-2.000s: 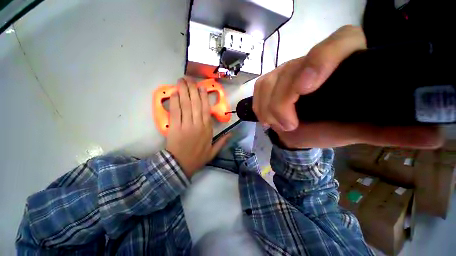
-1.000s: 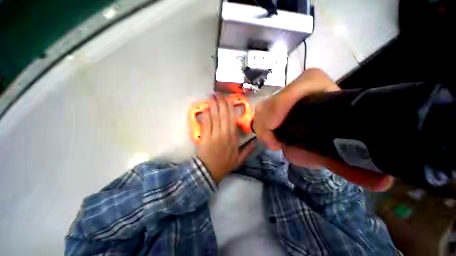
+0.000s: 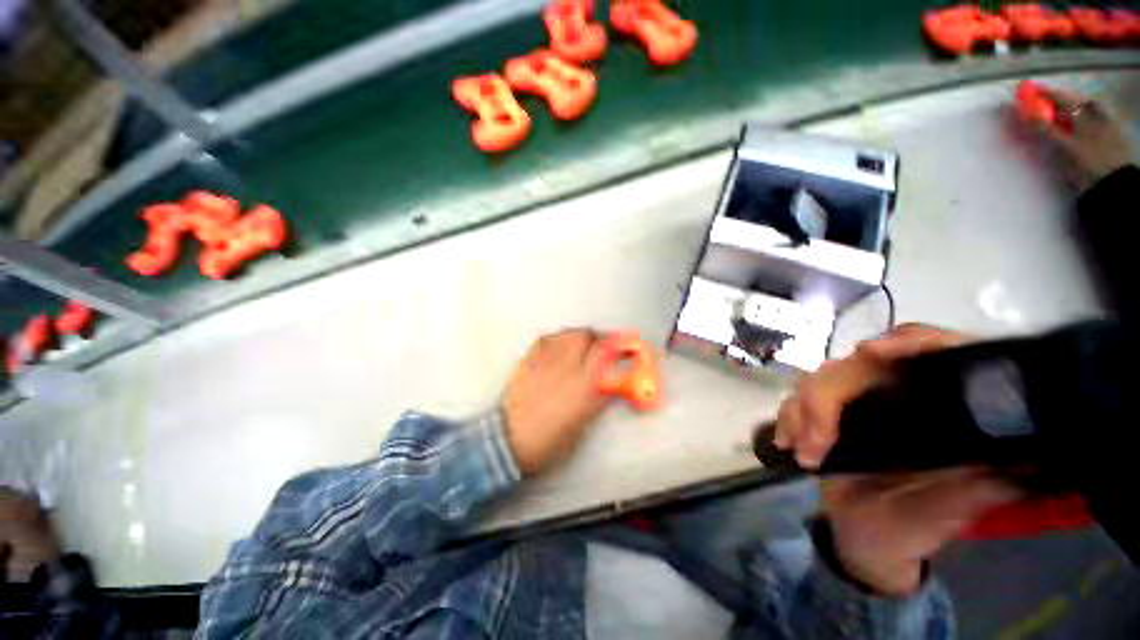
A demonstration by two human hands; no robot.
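My left hand (image 3: 554, 390) is closed around an orange housing (image 3: 640, 380), with one rounded end showing past the fingers, over the bench in front of me. The rest of the housing is hidden by the hand. My right hand (image 3: 840, 406) grips a thick black electric screwdriver (image 3: 931, 406) with a white label; its narrow end points left, apart from the housing. The bit cannot be made out. The screw feeder (image 3: 819, 260), a white box with an open top tray, stands between and beyond my hands.
A green conveyor (image 3: 363, 150) runs along the bench's (image 3: 488, 281) far side, carrying several orange housings (image 3: 550, 85). Another person's hand (image 3: 1085, 135) holds an orange part at the upper right. Part of another person shows at the lower left edge. A red stool (image 3: 1031, 516) is at the lower right.
The view has swung to show more conveyor. My left hand has gone from lying flat on the housing to gripping it, farther from the feeder. The screwdriver has come away from the housing.
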